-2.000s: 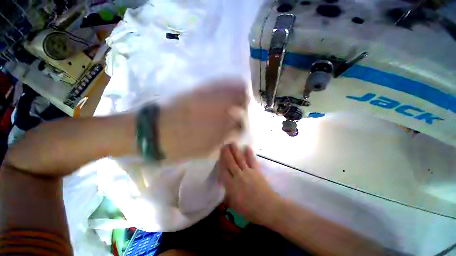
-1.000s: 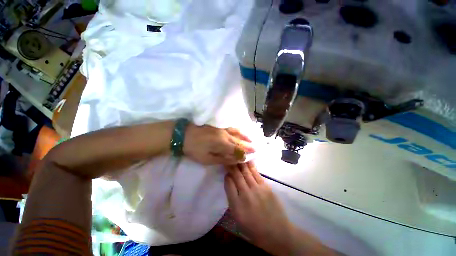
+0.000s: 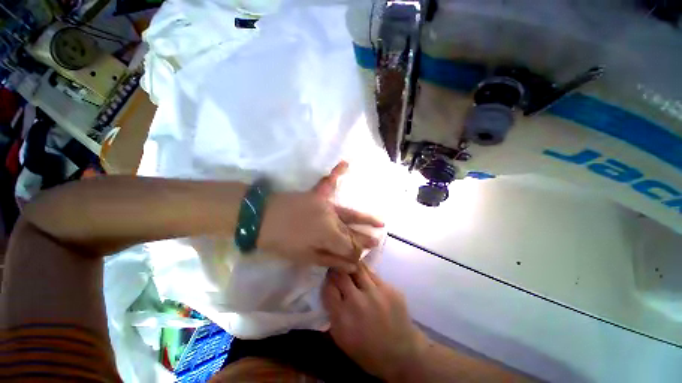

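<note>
A large white garment (image 3: 247,105) lies heaped left of the needle area and hangs down toward my lap. My left hand (image 3: 321,228), with a green bangle at the wrist, lies on the cloth just left of the lit needle area, thumb spread and fingertips on the fabric edge. My right hand (image 3: 366,310) is just below it, fingers curled on the cloth edge, touching the left fingertips. The sewing machine (image 3: 523,112) stands at the right. Glare hides the needle and presser foot. A small black label (image 3: 245,23) shows at the top of the garment.
The machine bed (image 3: 538,254) with a thin dark seam line extends right of my hands. The chrome guard (image 3: 396,75) and dark tension knob (image 3: 490,120) are on the machine head. A cream machine (image 3: 82,67) is at upper left. A blue lattice item (image 3: 203,351) shows at the bottom.
My left hand first moved down off a blurred, higher position; now its thumb is spread and its fingers sit slightly lower. My right hand has shifted slightly down with it. The camera view has shifted.
</note>
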